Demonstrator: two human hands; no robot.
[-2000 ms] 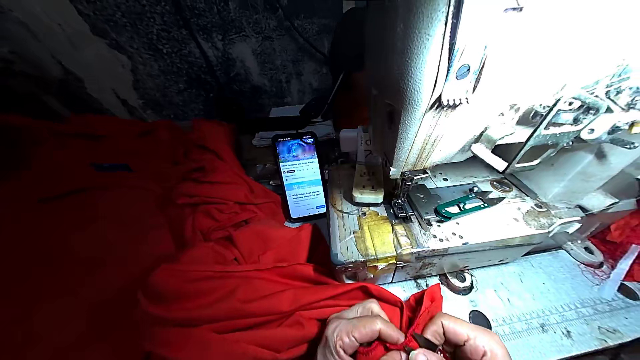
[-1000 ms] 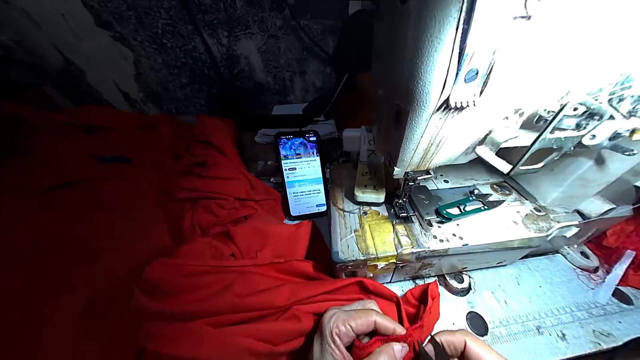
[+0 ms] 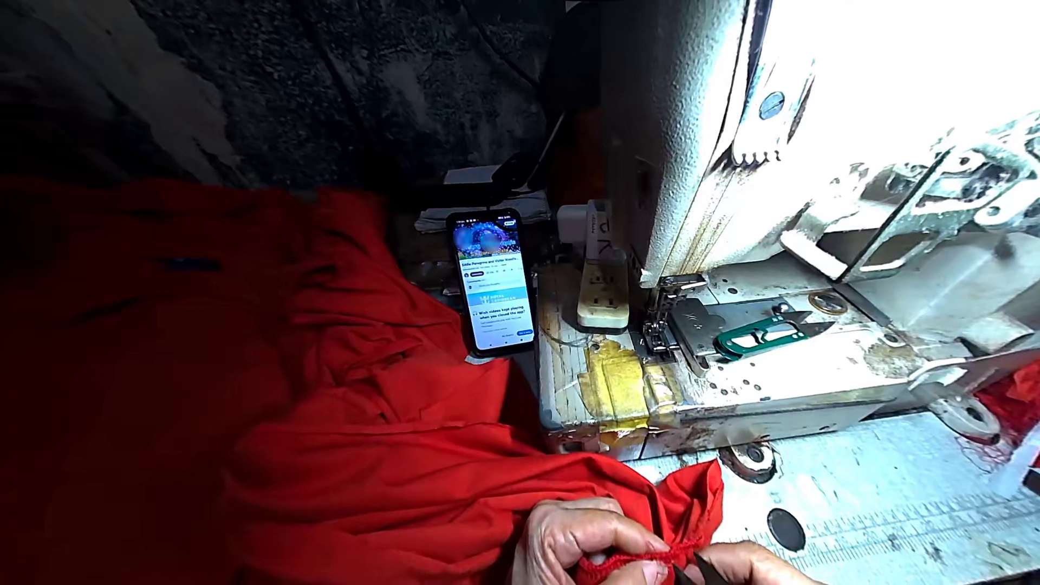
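Red fabric (image 3: 455,479) lies in folds from the left side to the bottom centre. My left hand (image 3: 581,540) pinches its gathered, thick-stitched edge between thumb and fingers at the bottom of the view. Close on its right, my right hand (image 3: 751,562) holds a dark, pointed metal tool (image 3: 705,570) against the fabric edge; the frame cuts off most of this hand, and the tool's kind cannot be told. Above both hands stands a white industrial sewing machine (image 3: 691,146), its presser foot (image 3: 660,333) over the bed. Green-handled thread snips (image 3: 760,337) rest on the bed.
A lit smartphone (image 3: 496,284) leans behind the fabric, left of the machine. Beside it is a white power strip (image 3: 604,296). Yellow tape (image 3: 613,386) covers the bed's left corner. The metal table (image 3: 902,520) bears ruler markings. More red fabric (image 3: 1011,410) lies at the right edge.
My right hand has moved lower, partly out of the frame. My left hand keeps its hold on the red fabric. The phone, machine and green snips have stayed in place.
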